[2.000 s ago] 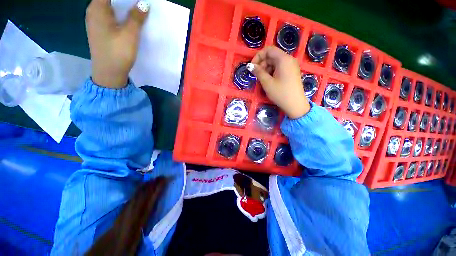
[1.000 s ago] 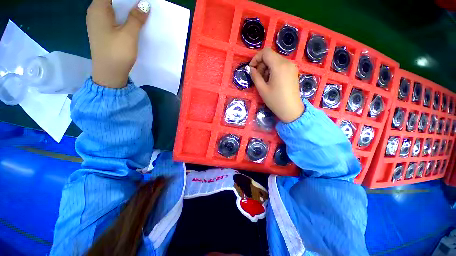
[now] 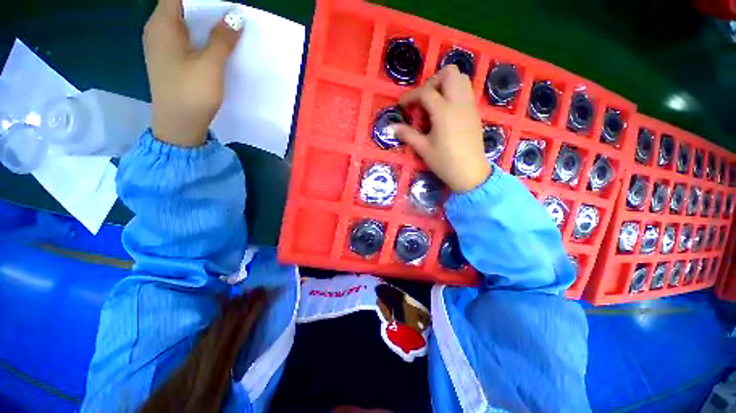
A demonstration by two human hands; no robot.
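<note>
The red compartment tray holds round black parts, many under shiny clear film; its leftmost column of pockets is bare. My right hand is over the second row, thumb and fingers a little apart around a round part that lies in its pocket. The thumb tip touches or hovers just over it; a pale spot shows there. I cannot tell whether the fingers grip anything. My left hand, cut off at the top edge, holds a white sheet under its thumb, which has a white decorated nail or tip.
A translucent white bottle lies at the left on loose white papers. More red trays with black parts run off to the right. The bench top is dark green. A blue floor shows below.
My right thumb and fingers have spread slightly apart at the second-row part. The tray and its parts appear shifted slightly left in view. My left hand still holds the sheet.
</note>
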